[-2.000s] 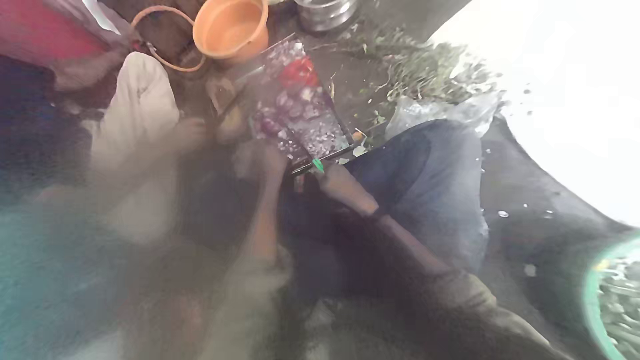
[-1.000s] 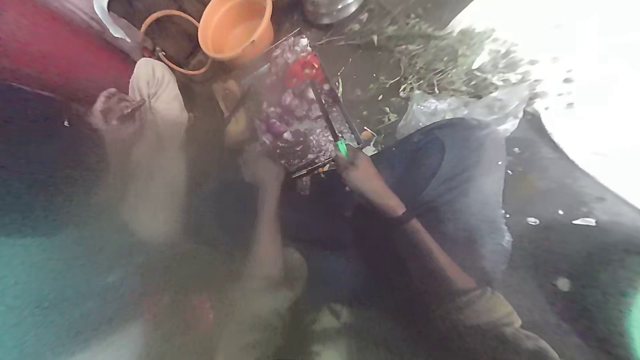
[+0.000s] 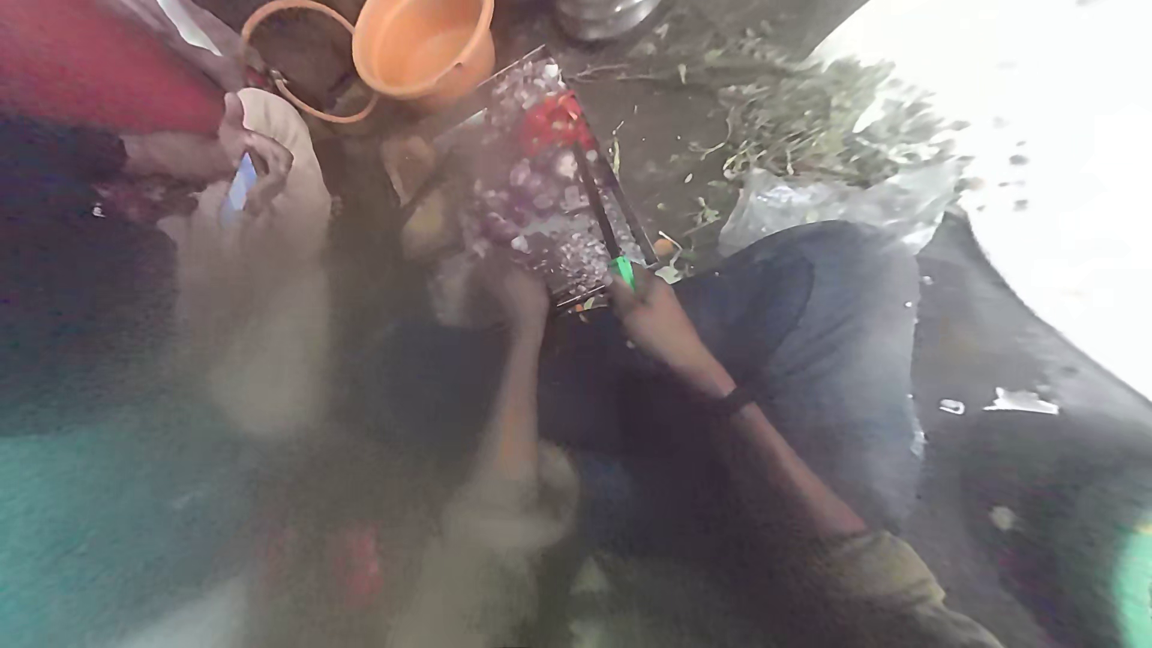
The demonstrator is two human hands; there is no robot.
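My right hand (image 3: 650, 315) is closed around the green handle of a knife (image 3: 623, 268), whose dark blade points up and away over a tray or board (image 3: 641, 225). On that surface lie chopped onions (image 3: 567, 243), larger purple onion pieces (image 3: 531, 184) and, near its far end, red pieces (image 3: 556, 121) that look like tomato. At the near left edge of the board is my left hand (image 3: 499, 292), blurred; whether its fingers hold anything cannot be made out.
An orange plastic tub (image 3: 427, 45) stands beyond the board, near a metal pot (image 3: 605, 16). Leafy stems (image 3: 801, 117) and a clear plastic bag (image 3: 810, 211) lie to the right. At left sits another person, whose hand (image 3: 256, 166) holds something blue.
The knife blade shows extended over the board; two seconds ago mainly its green handle was visible. The other person's hand has come up onto their knee and now shows a blue thing.
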